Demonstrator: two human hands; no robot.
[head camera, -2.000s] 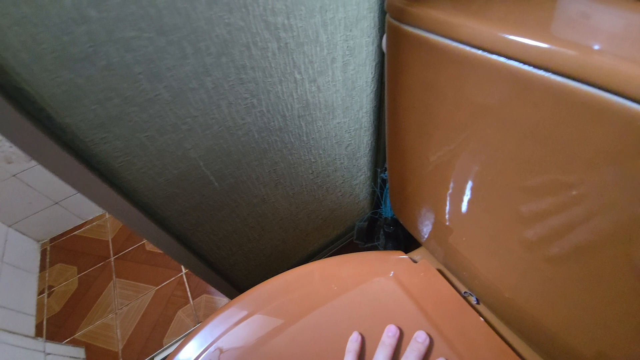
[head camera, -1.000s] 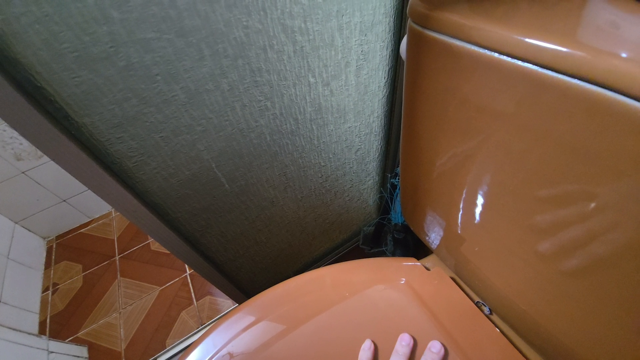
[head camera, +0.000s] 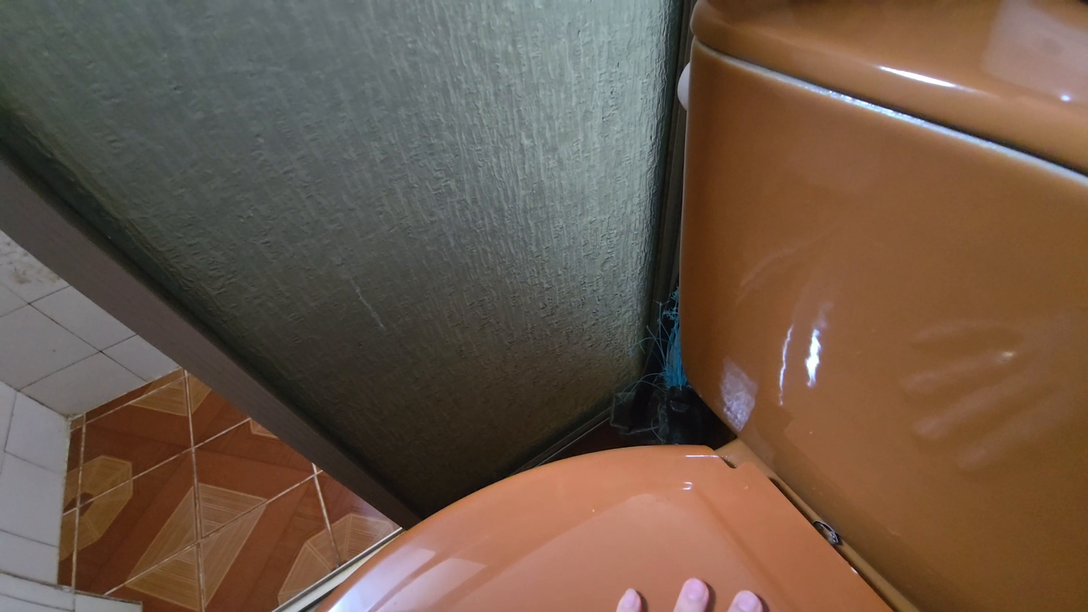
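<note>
The fingertips of my right hand (head camera: 693, 597) show at the bottom edge, spread apart on the glossy orange-brown toilet lid (head camera: 586, 527). The rest of this hand lies below the frame, and no held thing shows. Behind the closed lid, at the right, stands the toilet tank (head camera: 884, 255) in the same colour, with a faint reflection of a hand on its front. A small metal hinge part (head camera: 826, 533) sits between lid and tank. My left hand is out of view.
A textured translucent panel (head camera: 408, 212) with a grey-brown frame (head camera: 212, 348) stands left of the toilet. Blue bristles or fibres (head camera: 673, 357) and dark objects fill the corner behind the lid. Beyond the frame are patterned brown floor tiles (head camera: 204, 510) and white wall tiles (head camera: 38, 348).
Slightly less of my right hand's fingers shows at the bottom edge than two seconds ago. The lid remains closed.
</note>
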